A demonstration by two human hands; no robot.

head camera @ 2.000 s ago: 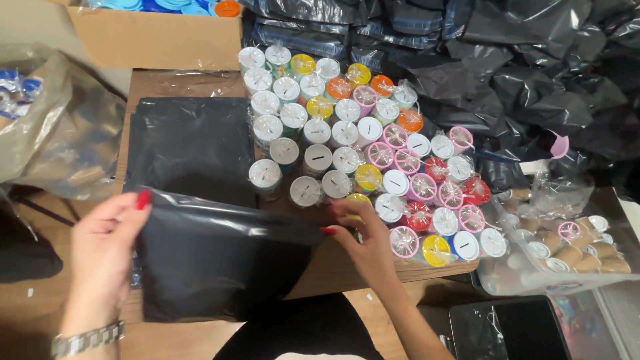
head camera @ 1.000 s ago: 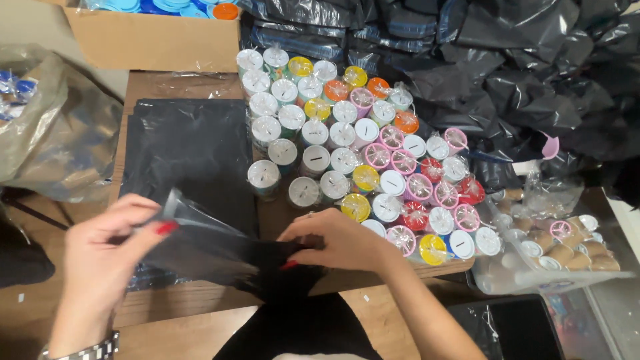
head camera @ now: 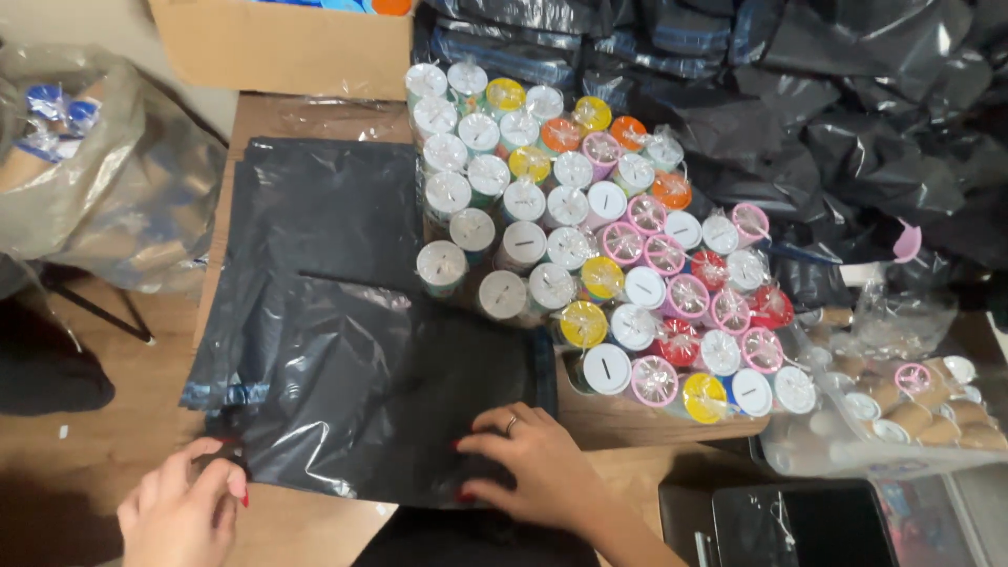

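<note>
A black plastic mailing bag (head camera: 394, 394) lies sideways near the table's front edge, partly over a stack of similar black bags (head camera: 339, 205). My left hand (head camera: 185, 496) is at the bag's lower left corner, fingers curled; whether it pinches the film is unclear. My right hand (head camera: 528, 465) rests with spread fingers on the bag's lower right part and grips nothing. To the right of the stack stand many upright cardboard tubes with white, yellow, orange, red and pink lids, wrapped in clear film, among them a white slotted lid (head camera: 607, 368) and a yellow lid (head camera: 583, 324).
A cardboard box (head camera: 291, 47) stands behind the stack. A translucent bag of tubes (head camera: 134, 181) is at the left. Piled black bags (head camera: 827, 134) fill the back right. A clear plastic bin (head camera: 890, 461) with more tubes stands right of the wooden table (head camera: 669, 425).
The black bag was held up between both hands and now lies flat across the stack's front. My right hand has let go of its edge and moved right; my left hand has moved lower.
</note>
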